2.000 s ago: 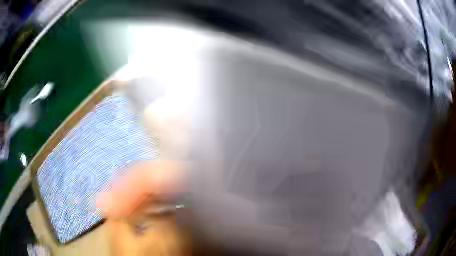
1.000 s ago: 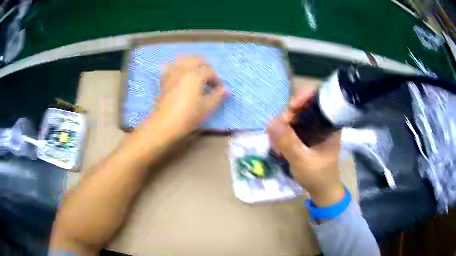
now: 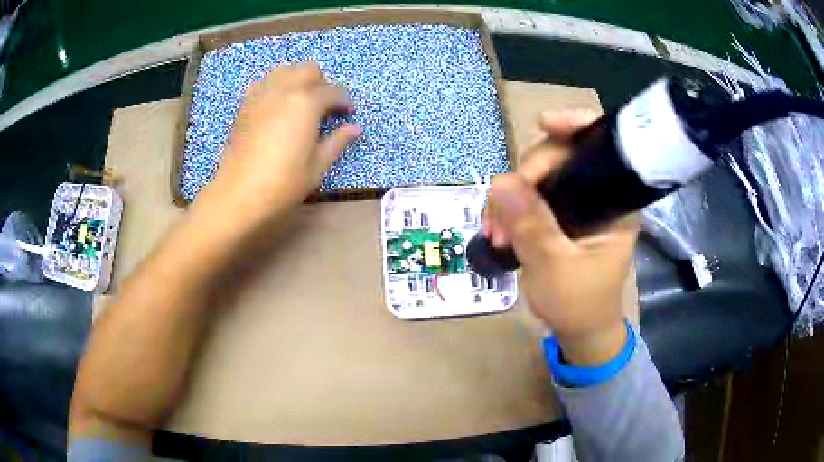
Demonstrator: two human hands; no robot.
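A white plastic housing [image 3: 452,302] lies open on the tan cardboard sheet [image 3: 334,361], with a green circuit board [image 3: 412,254] and a yellow transformer inside. My right hand [image 3: 565,244] grips the black electric screwdriver [image 3: 601,180], tilted, its lower end over the housing's right part; the bit's tip is hidden. My left hand [image 3: 289,131] is over the screw tray [image 3: 492,99], which is full of tiny screws. Its thumb and forefinger are apart; it is blurred, and I cannot tell whether it holds a screw.
A second housing [image 3: 108,239] with a board lies at the left edge of the cardboard, a bagged lead beside it. A white connector lead [image 3: 696,266] and a heap of white bagged cables [image 3: 781,207] lie at right. The green conveyor [image 3: 271,9] runs behind the tray.
The view has steadied and shifted, so tray and housing show sharply. My left hand's thumb and forefinger have spread over the screws. The screwdriver's lower end now shows over the housing.
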